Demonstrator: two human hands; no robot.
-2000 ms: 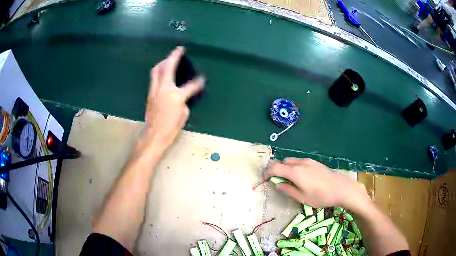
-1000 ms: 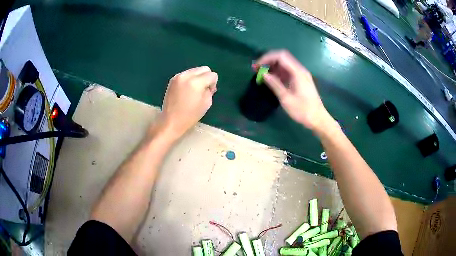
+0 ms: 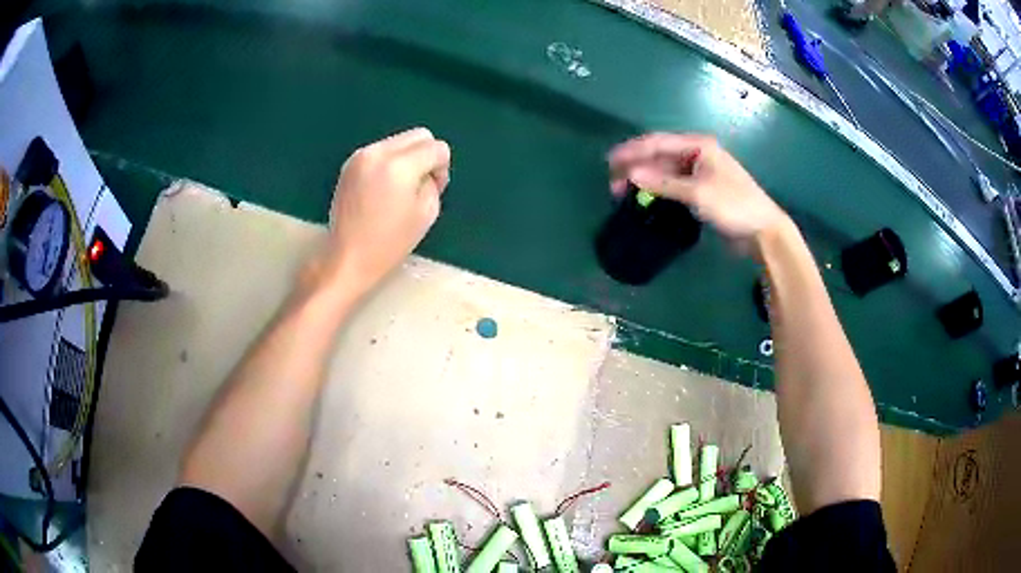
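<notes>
A black housing (image 3: pixel 640 244) stands slightly tilted on the green conveyor belt. The green end of a battery cell (image 3: pixel 645 198) shows at its mouth; the rest of that cell is hidden. My right hand (image 3: pixel 696 182) is over the mouth, blurred, with its fingers around the cell's end. My left hand (image 3: pixel 386 193) is a closed fist over the belt's near edge, left of the housing, with nothing visible in it. A loose pile of green battery cells (image 3: pixel 700 523) with thin red and dark leads lies at the bottom, on the cardboard sheet (image 3: pixel 392 392).
More black housings (image 3: pixel 873 263) stand on the belt (image 3: pixel 481 146) at right. A partly hidden circuit board assembly (image 3: pixel 764 300) is behind my right forearm. A teal disc (image 3: pixel 487 328) lies on the cardboard. A white machine (image 3: pixel 67 224) with gauge and hose is at left, a carton (image 3: pixel 952 481) at lower right.
The green cell has gone deeper into the housing mouth. The housing and my right hand have shifted right in view. My left hand stays a fist.
</notes>
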